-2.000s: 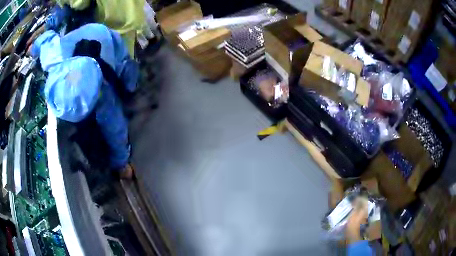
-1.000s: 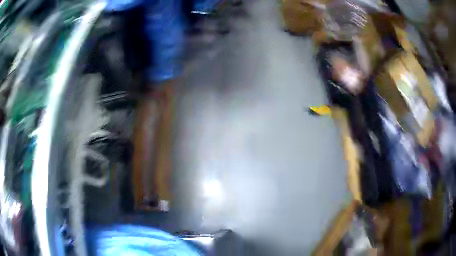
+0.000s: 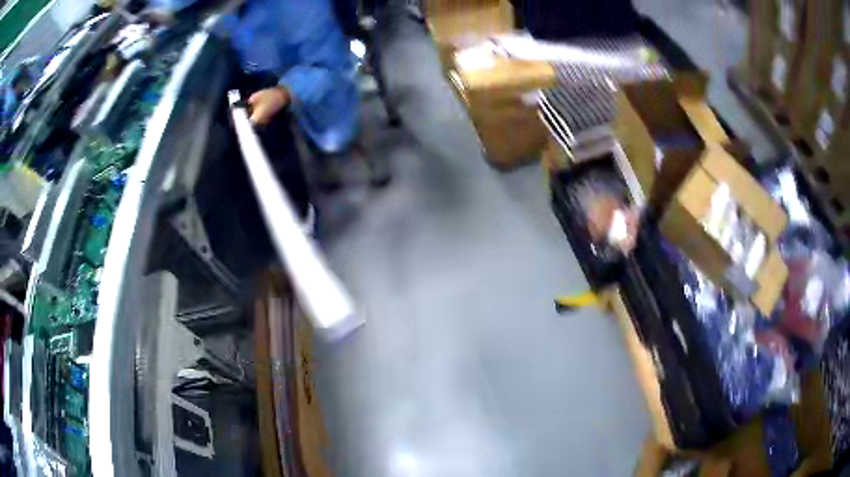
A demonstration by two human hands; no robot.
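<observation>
Neither of my hands shows in the picture. Nearest in front of me are a brown flattened cardboard piece (image 3: 308,401) standing low beside the line and an open cardboard box (image 3: 722,219) at the right among bagged parts. A black tray (image 3: 596,219) with pinkish and white contents lies left of the box. Clear bags of blue-purple parts (image 3: 746,368) lie at the lower right, with bagged red parts (image 3: 815,303) beside them. The picture is partly blurred.
A person in a blue coat (image 3: 312,61) at the upper left holds a long white bar (image 3: 289,233) slanting over the aisle. Green circuit boards (image 3: 70,317) lie along the white rail (image 3: 121,242) at left. Stacked trays (image 3: 587,116) and cartons (image 3: 503,102) stand at the back.
The view has swung. My hand at the lower right in the oldest frame is out of view. The person at left, earlier bent down, now holds the long white bar.
</observation>
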